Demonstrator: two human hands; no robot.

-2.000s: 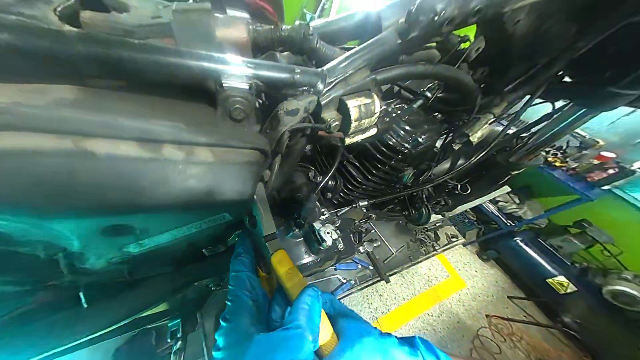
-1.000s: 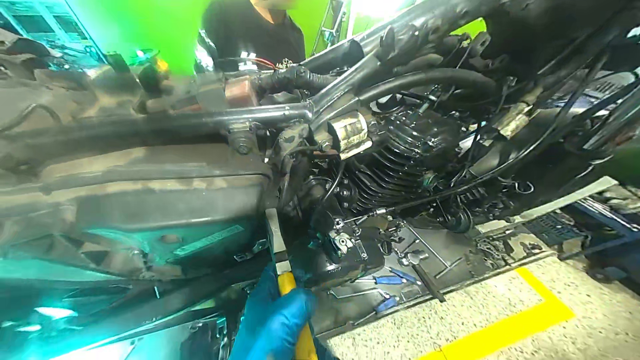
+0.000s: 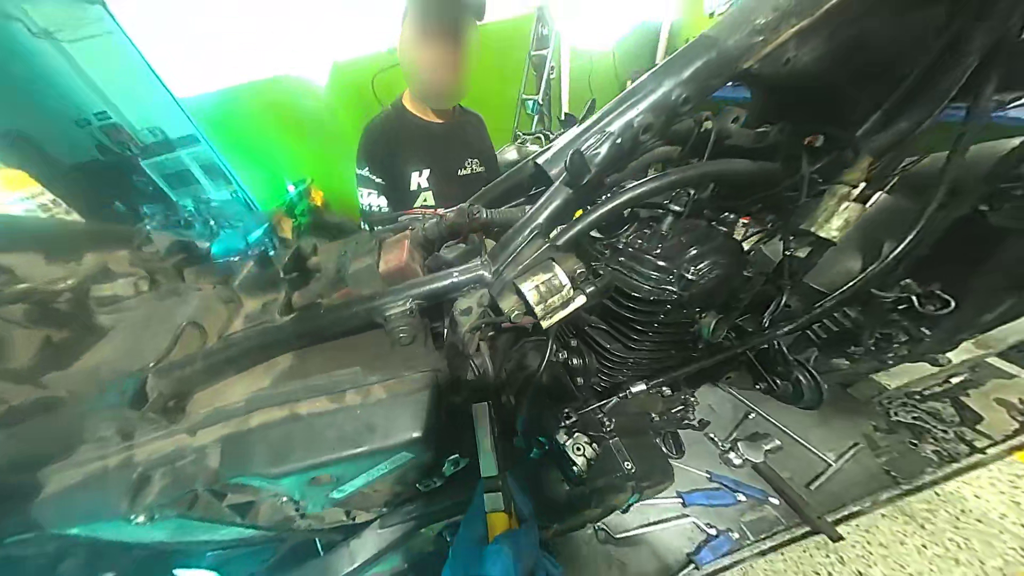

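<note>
At the bottom centre, my left hand (image 3: 496, 540), in a blue glove, is closed around a yellow-handled tool (image 3: 500, 520). The tool's flat metal end points up, in front of the dark gap between a dusty black side panel (image 3: 336, 424) and the finned black motorcycle engine (image 3: 656, 312). Whether the metal touches anything is unclear. A cylindrical metal part (image 3: 548, 294) with a pale label sits on the frame above. My right hand cannot be made out. The lower part of my gloved hand is cut off by the picture's edge.
A person (image 3: 432, 152) in a black shirt stands behind the motorcycle frame tube (image 3: 608, 136). Below the engine, a hammer (image 3: 776, 476), blue-handled tools (image 3: 712, 498) and a T-handle wrench (image 3: 788, 432) lie on a grey surface. Chains (image 3: 932, 416) lie farther right.
Two gloved hands were at the yellow handle two seconds ago; the right one has gone from sight. The view has swung up, showing the person behind the frame.
</note>
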